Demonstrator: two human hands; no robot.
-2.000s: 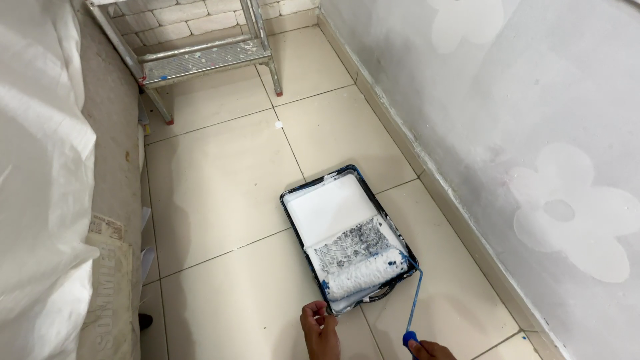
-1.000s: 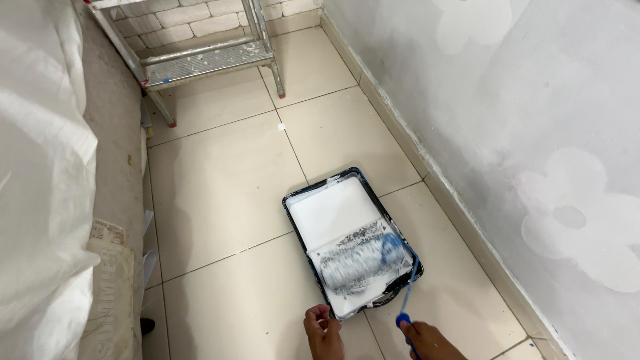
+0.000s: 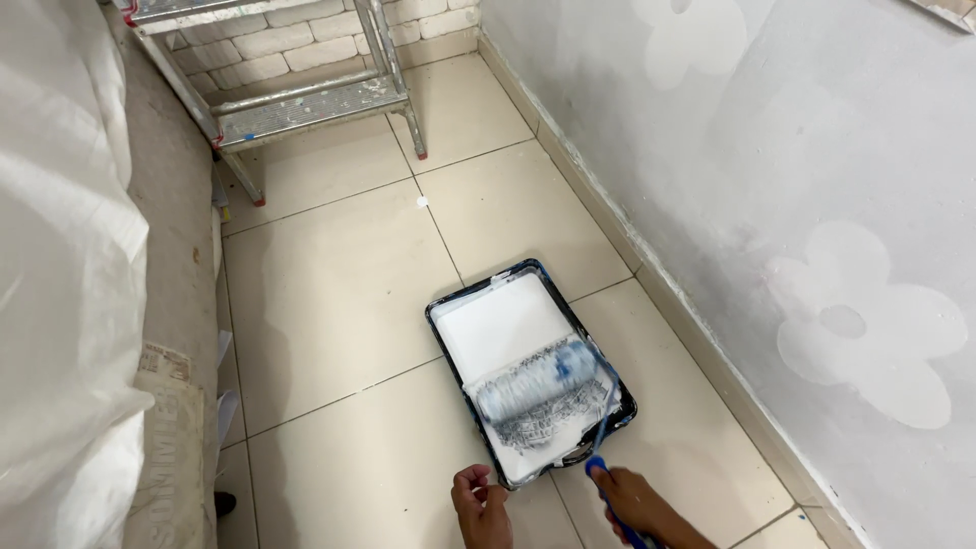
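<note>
A black paint tray (image 3: pixel 435 320) lies on the tiled floor with white paint (image 3: pixel 499 316) pooled in its far part. Across the ribbed slope rests a paint roller (image 3: pixel 537 381), its sleeve coated white with blue patches and slightly blurred. My right hand (image 3: pixel 637 503) grips the roller's blue handle below the tray's near right side. At the near left corner is my left hand (image 3: pixel 482 503), fingers curled, close to the rim; whether it touches the rim cannot be told.
An aluminium stepladder (image 3: pixel 305 107) spattered with paint stands at the far left before a white brick wall (image 3: pixel 267 49). Plastic sheeting (image 3: pixel 69 267) hangs along the left. To the right runs a grey wall (image 3: pixel 747 191) with pale flower shapes, above a tiled skirting (image 3: pixel 679 313).
The roller has moved up the tray's ribbed slope toward the pooled paint from the near end, where it lay two seconds ago. My left hand has stayed by the near left corner.
</note>
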